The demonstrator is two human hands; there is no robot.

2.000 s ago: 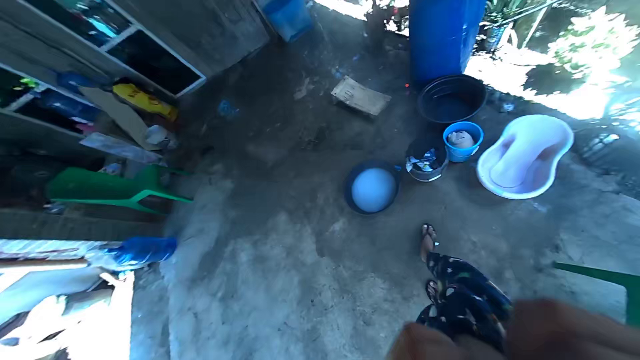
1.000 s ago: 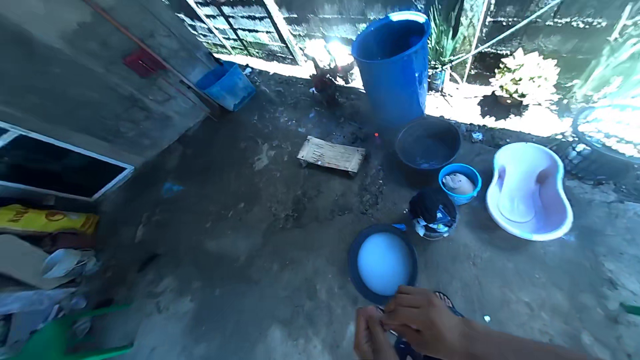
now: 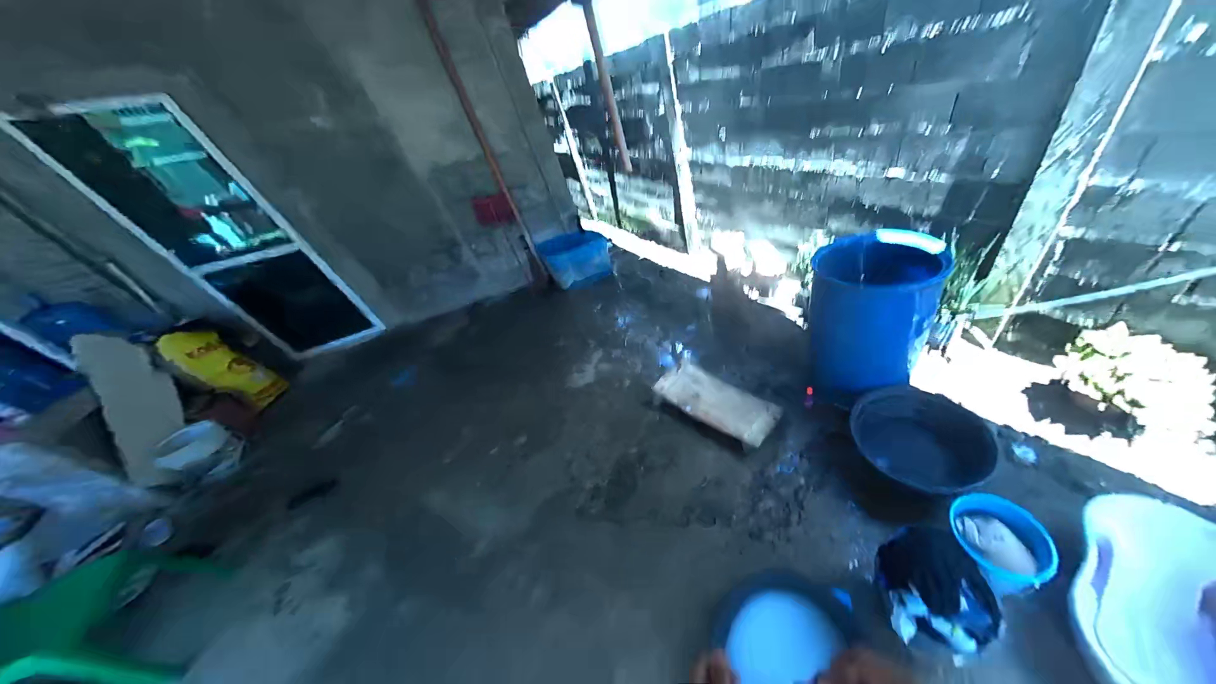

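Observation:
Both hands show only in part at the bottom edge of the head view. My left hand (image 3: 714,668) is at the near left rim of a dark round basin (image 3: 736,608) holding whitish liquid (image 3: 781,638). My right hand (image 3: 860,667) is at its near right side. Whether either hand touches the basin or holds anything cannot be told. Right of the basin stands a container heaped with dark and patterned cloth (image 3: 936,589). Beside it are a small blue pail (image 3: 1040,570) with pale contents, a wide black basin (image 3: 923,442) and a white plastic baby bathtub (image 3: 1092,598).
A low wooden stool (image 3: 719,404) stands on the wet concrete floor, near a tall blue drum (image 3: 866,323). A blue bin (image 3: 576,258) is by the wall. At left are a green plastic chair (image 3: 66,608), a yellow sack (image 3: 220,369) and piled items. Block walls stand behind.
The view has tilted up and swung left. One second ago my hands were close together in front of the basin's near edge; they now show apart, at either side of it.

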